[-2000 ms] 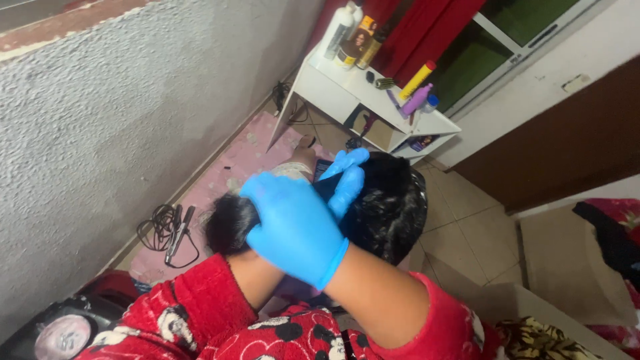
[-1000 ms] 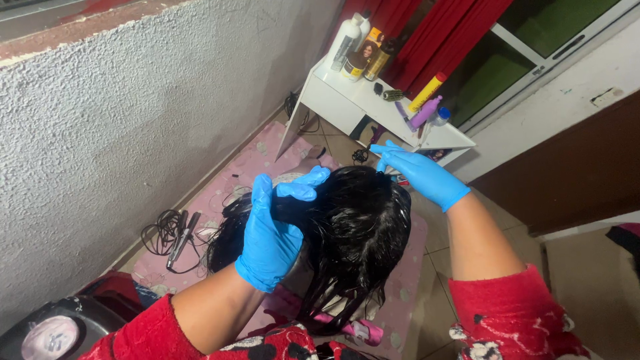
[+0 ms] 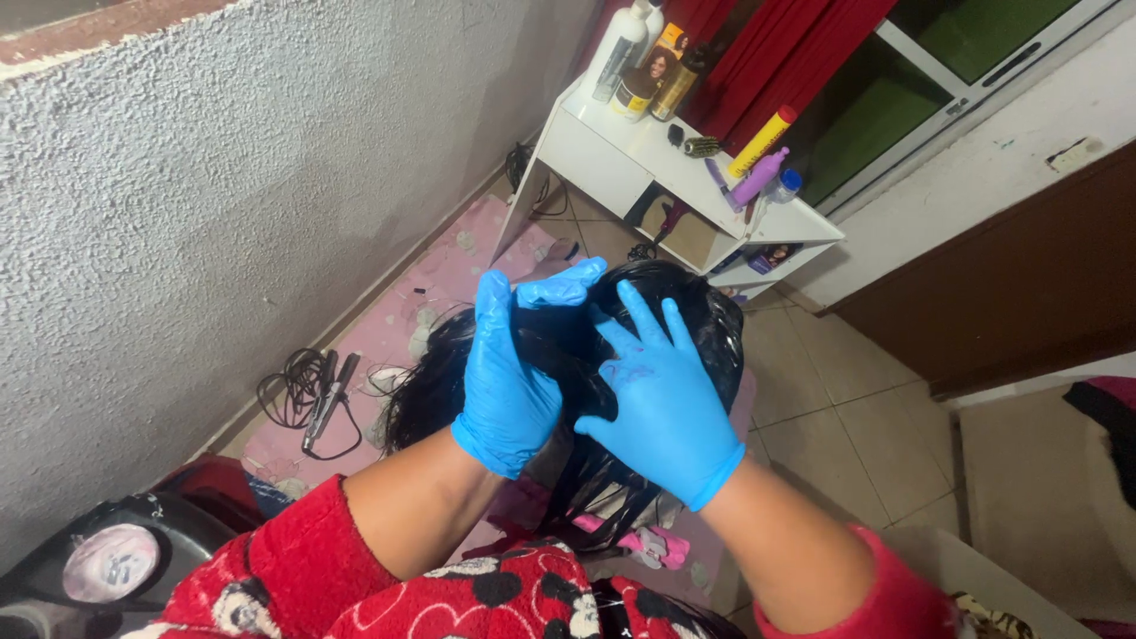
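Observation:
Both my hands wear blue disposable gloves, over a person's long, dark, wet-looking hair [image 3: 701, 302]. My left hand [image 3: 515, 382] is shut on a section of hair, which hangs out to the left of it; thumb and fingers stand on either side of the strands. My right hand [image 3: 661, 390] lies palm down against the hair to the right, its fingers spread and pointing up the head. Whether strands lie under its palm is hidden. White residue shows on the hair at the right side of the head. Loose strands hang below, between my wrists.
A white table [image 3: 603, 133] bears bottles, a round brush [image 3: 701, 146] and a purple bottle [image 3: 761, 177]. A flat iron [image 3: 330, 404] with its cord lies on a pink mat [image 3: 470, 240] by the textured wall. A tub of pale product [image 3: 111, 562] sits on a black tray at lower left.
My right hand, raised at the right of the head one second ago, has moved left onto the hair beside my left hand. Two seconds ago the hands overlapped over the hair.

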